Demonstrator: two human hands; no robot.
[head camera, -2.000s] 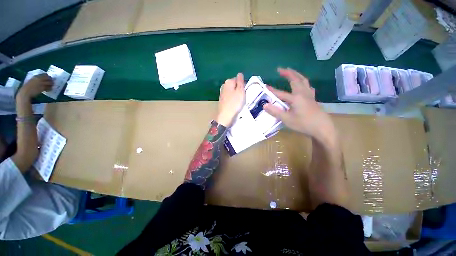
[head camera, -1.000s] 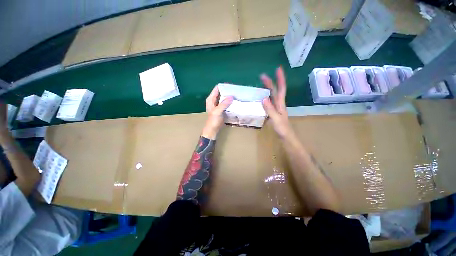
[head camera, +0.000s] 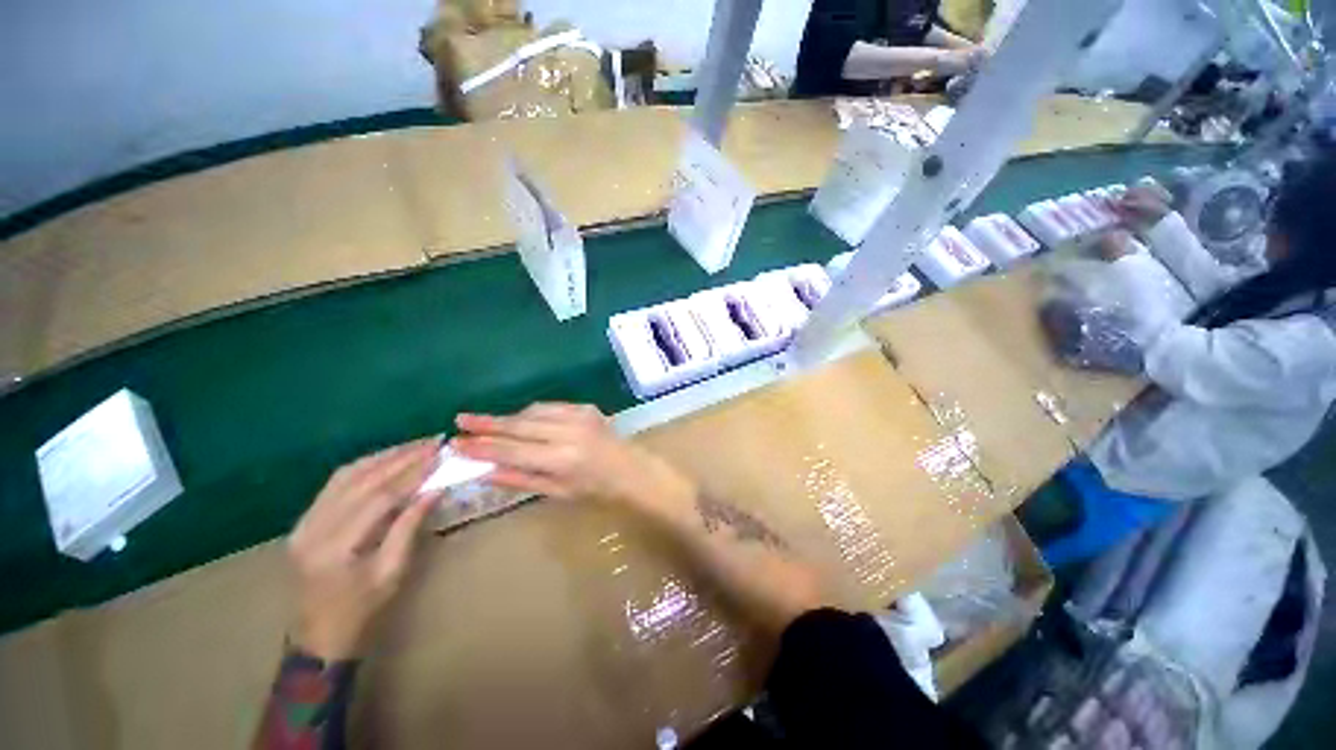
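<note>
My left hand (head camera: 356, 539) and my right hand (head camera: 554, 447) hold a small white retail box (head camera: 457, 472) between them, over the near edge of the green belt. The fingers of both hands cover most of the box. A thin strip with print shows below the right fingers. A closed white gift box (head camera: 106, 472) lies on the belt at the left, with a small white round tab at its lower edge. Open boxes with pink product parts (head camera: 743, 312) and dark pieces stand in a row on the belt to the right.
Upright printed white cards (head camera: 712, 201) stand along the belt's far side. A grey metal post (head camera: 938, 191) slants across the right. A worker in white (head camera: 1245, 366) sits at the right with clear plastic bags. A scrap carton (head camera: 1021, 564) is below the bench edge. Another person's arms show at the top.
The view has swung right, so things appear further left. The box's raised front flap no longer shows, and my right hand, whose fingers were raised, now lies over the box.
</note>
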